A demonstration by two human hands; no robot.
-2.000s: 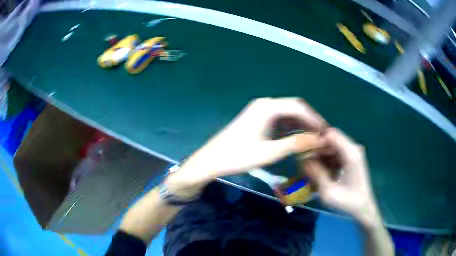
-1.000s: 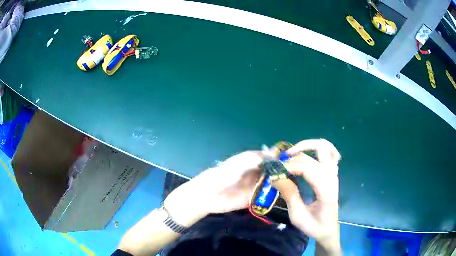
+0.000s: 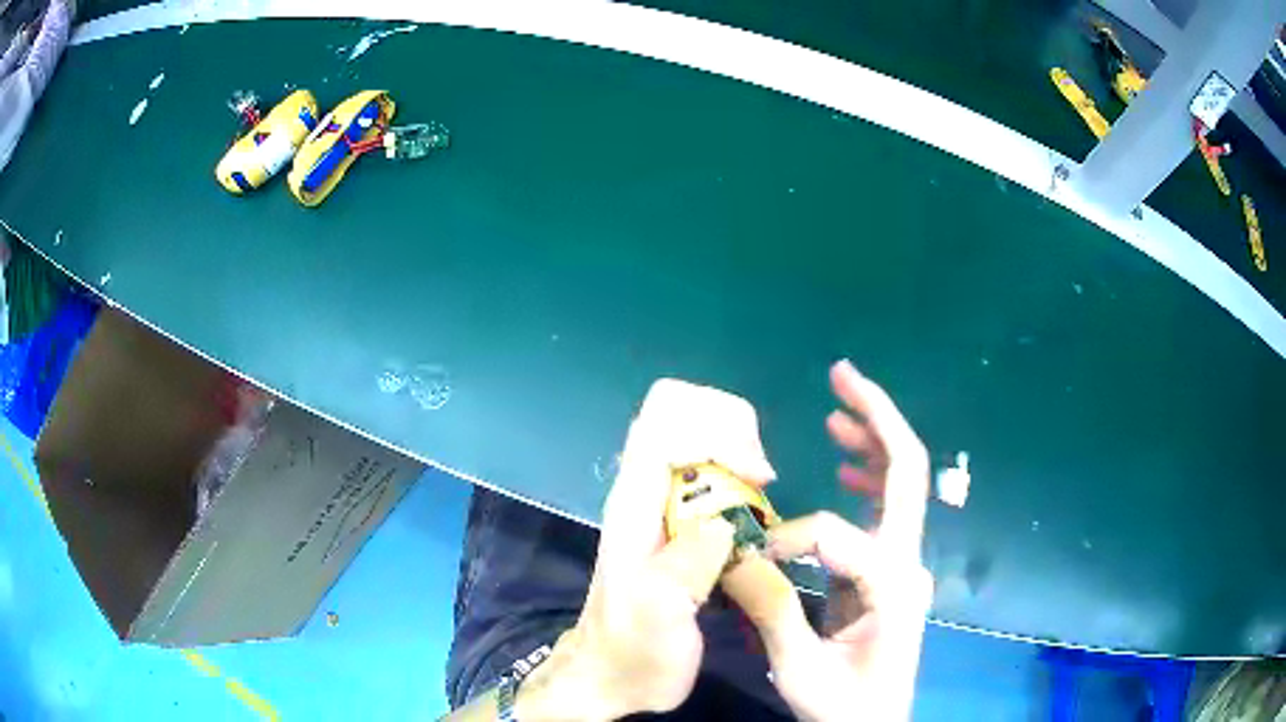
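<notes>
My left hand [image 3: 652, 592] is closed around a yellow upper housing [image 3: 702, 490] above the bench's front edge. A small dark green circuit board [image 3: 746, 530] shows at the housing's near side, between the fingers of both hands. My right hand [image 3: 846, 592] has its thumb and a finger at the board, its other fingers raised and spread. The fingers hide the rest of the housing and any wires. A small white piece [image 3: 953, 480] is right of my right hand, over the green bench top.
Two yellow units [image 3: 268, 143] lie on the green bench [image 3: 592, 240] at the upper left, one open with blue part, red wires and board. A pale rail [image 3: 846, 99] and grey post [image 3: 1178, 106] border a line with yellow strips [image 3: 1080, 102]. An open carton [image 3: 282, 522] stands lower left.
The housing is turned, so its blue inner part no longer shows. My left hand has come round it; my right hand's upper fingers have opened. The yellow parts on the line have shifted right.
</notes>
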